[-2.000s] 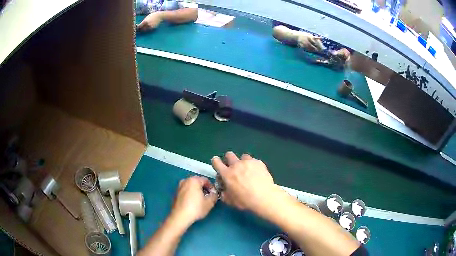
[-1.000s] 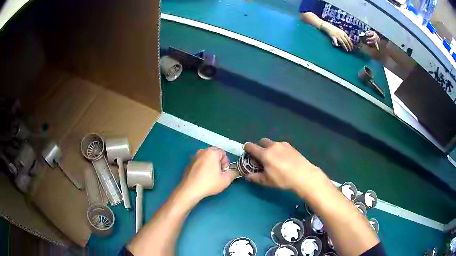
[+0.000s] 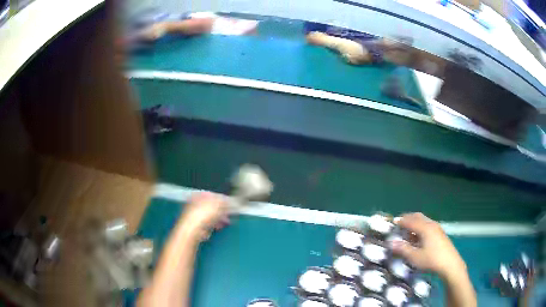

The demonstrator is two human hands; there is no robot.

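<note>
My left hand (image 3: 206,214) is at the pale edge strip and holds the handle of a grey-beige handled housing (image 3: 252,183). The housing's round head is over the dark green belt and blurred. My right hand (image 3: 426,243) is at the upper right of a cluster of round grey cups with white centres (image 3: 374,279). Its fingers touch a cup there; whether they grip it is hard to tell because of blur.
A brown cardboard carton (image 3: 90,114) stands at left, with blurred handled housings (image 3: 123,258) at its opening. A dark part (image 3: 159,119) lies on the belt beside the carton. Opposite are other people's arms (image 3: 347,48) and a dark box (image 3: 486,99). Small shiny parts (image 3: 515,274) lie at far right.
My hands have moved apart. The left went left with the housing, its head now over the belt. The right left the housing for the cups. The view has shifted and blurred.
</note>
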